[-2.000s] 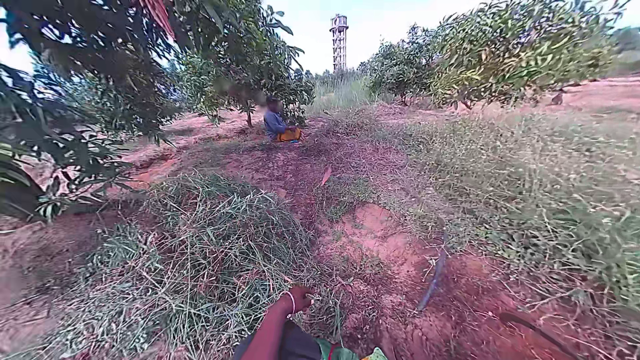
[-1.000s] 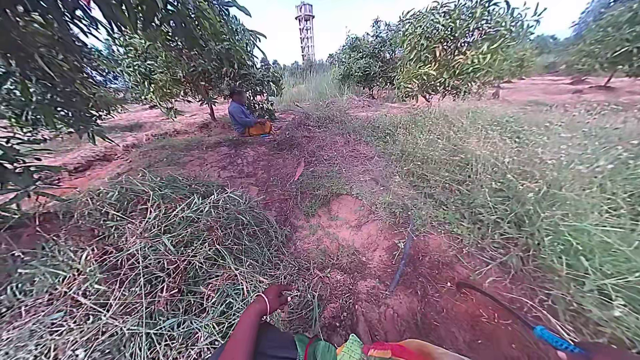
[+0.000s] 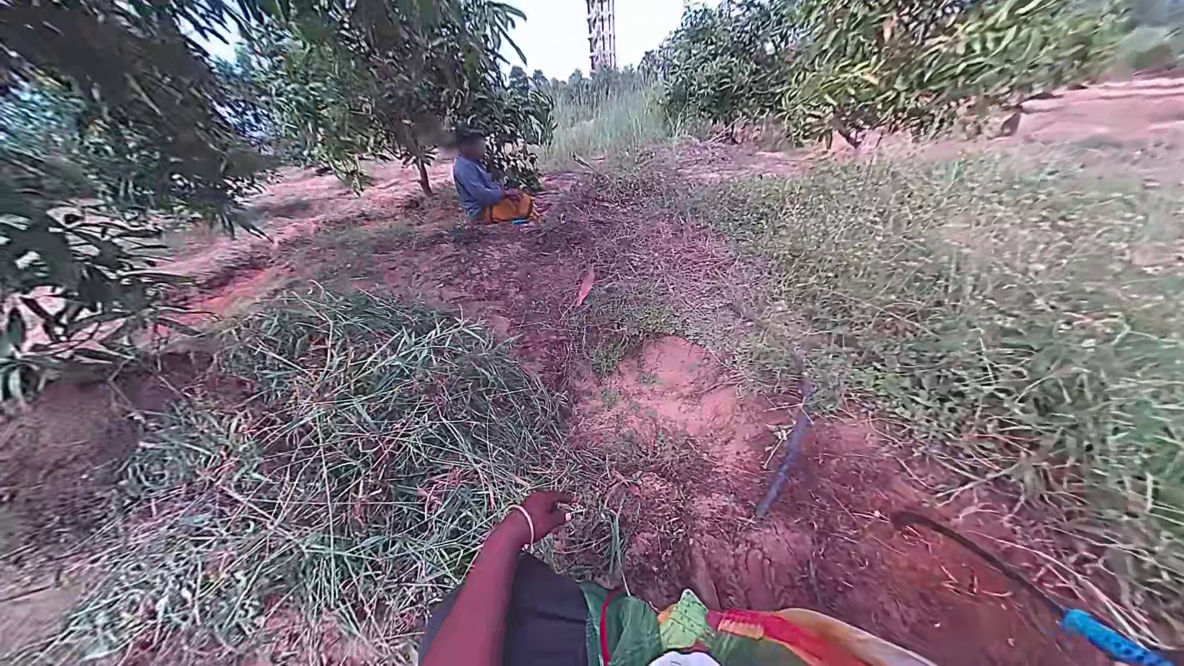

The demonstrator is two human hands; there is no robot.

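My left hand [image 3: 546, 514], with a pale bangle at the wrist, is low in the middle, by the right edge of a heap of cut grass [image 3: 398, 435]. Its fingers are curled; whether they pinch a stem cannot be made out. At the lower right a curved dark blade [image 3: 980, 555], apparently a sickle's, lies low over red soil, joined to a blue handle [image 3: 1110, 636] that runs out of the frame. My right hand is not in view. Green, red and yellow cloth [image 3: 721, 634] covers my lap.
A dark stick-like piece [image 3: 786, 467] lies on the soil ahead. Weeds [image 3: 999, 324] grow along the right. Farther off, a person [image 3: 481, 185] sits on the ground beside a leafy tree [image 3: 407, 92]. Branches [image 3: 83, 185] hang at the left, and a tower [image 3: 601, 32] stands behind.
The blue handle, out of the frame two seconds ago, shows at the lower right in the later frames. My left hand remains beside the grass heap. The view has shifted somewhat.
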